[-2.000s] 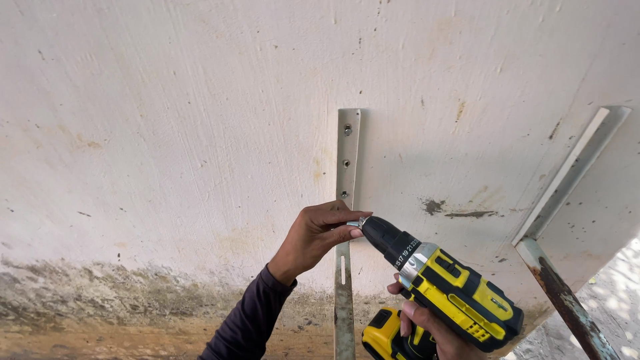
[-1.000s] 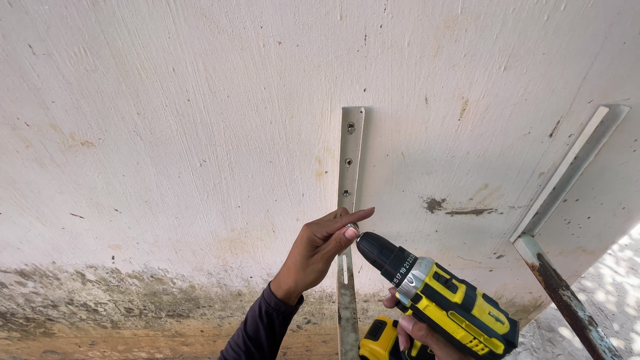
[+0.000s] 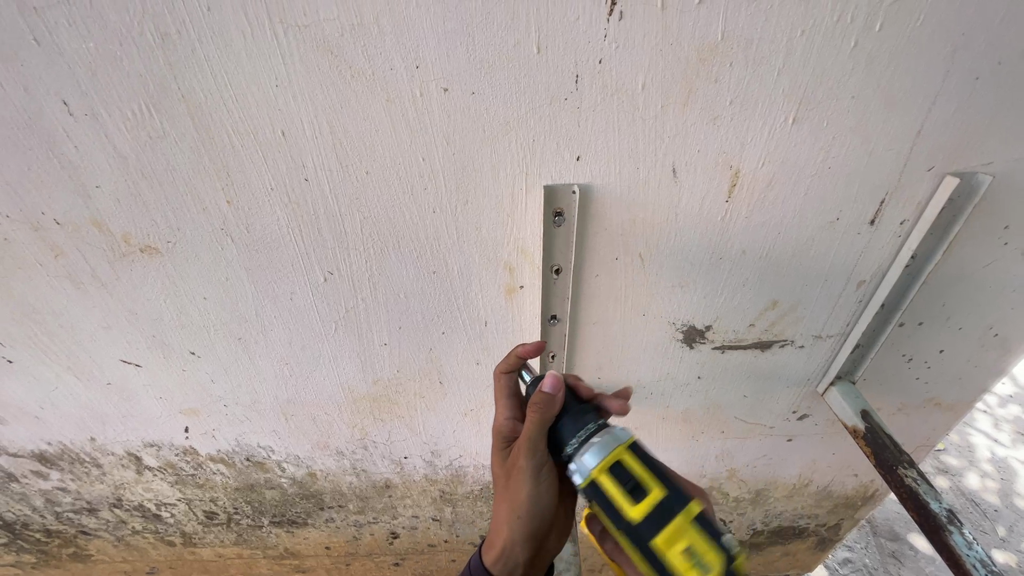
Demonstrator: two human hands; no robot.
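Note:
A yellow and black cordless drill (image 3: 640, 496) points up and left, its handle in my right hand (image 3: 612, 544), which is mostly hidden behind the drill body. Around the black chuck (image 3: 572, 416) wraps my left hand (image 3: 528, 456), thumb on top. A shiny metal bit or socket (image 3: 526, 374) sticks out of the chuck beside my left index finger. Just above the fingers, a white metal angle bracket (image 3: 560, 240) stands upright against the wall, with several holes. Bolt heads or fasteners show in some of them, such as the top bolt (image 3: 558, 217).
The painted wall (image 3: 320, 240) has a mouldy, stained band along its base. At the right, a second white metal bracket (image 3: 904, 280) is against the wall, and a rusty metal arm (image 3: 912, 480) slants down from it. Sunlit ground (image 3: 980, 456) shows at the lower right.
My left hand has moved from the tip of the drill onto its chuck, and its fingers now wrap around it. The drill has shifted left, closer to the bracket in the view.

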